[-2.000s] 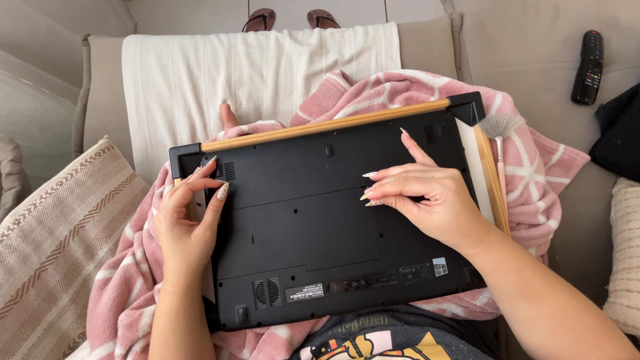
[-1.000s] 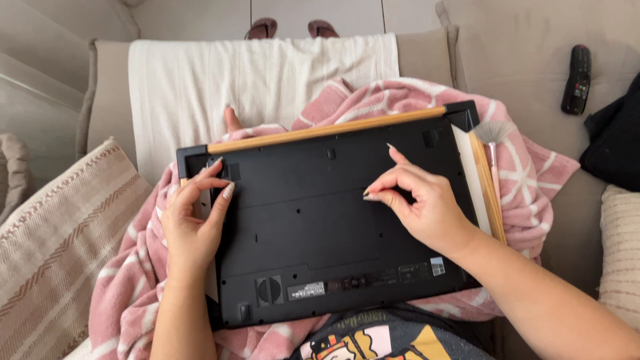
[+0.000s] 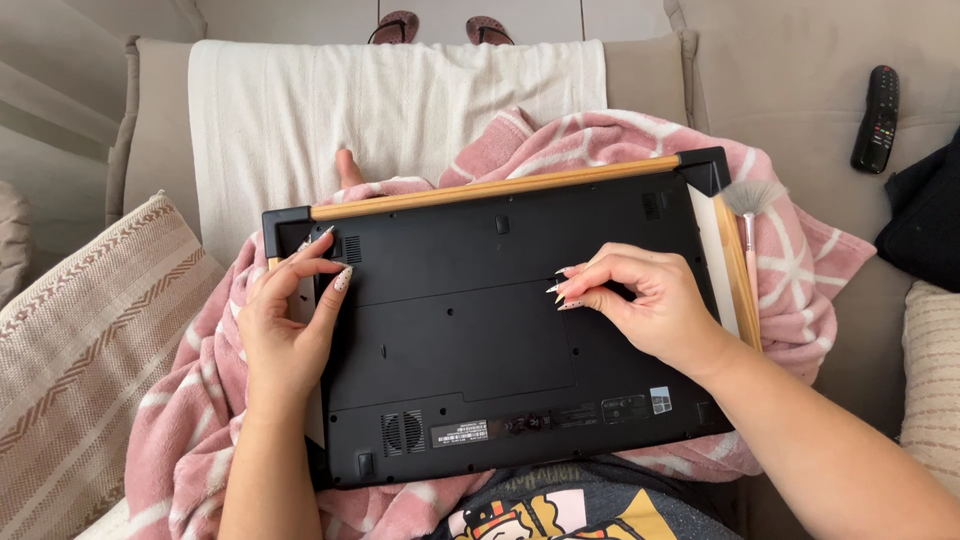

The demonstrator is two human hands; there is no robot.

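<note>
A black laptop (image 3: 480, 337) lies bottom side up on a wood-edged tray (image 3: 495, 182) with black corners. My left hand (image 3: 292, 307) is at the laptop's left edge, thumb and index fingertips close together near a vent; whether something tiny is between them I cannot tell. Beside that hand, a small dark screw (image 3: 304, 298) lies on the tray's white surface. My right hand (image 3: 637, 300) is over the right half of the bottom cover, its fingertips pinched together near a panel seam; anything held there is too small to tell.
A pink and white blanket (image 3: 795, 277) lies under the tray. On it, by the tray's right edge, is a fan brush (image 3: 750, 225). A remote control (image 3: 876, 120) and black cloth (image 3: 926, 210) lie on the sofa at right. A woven cushion (image 3: 90, 360) is at left.
The fingers of my right hand have drawn closer together over the laptop; they were more spread two seconds ago. My left hand has stayed by the laptop's left edge.
</note>
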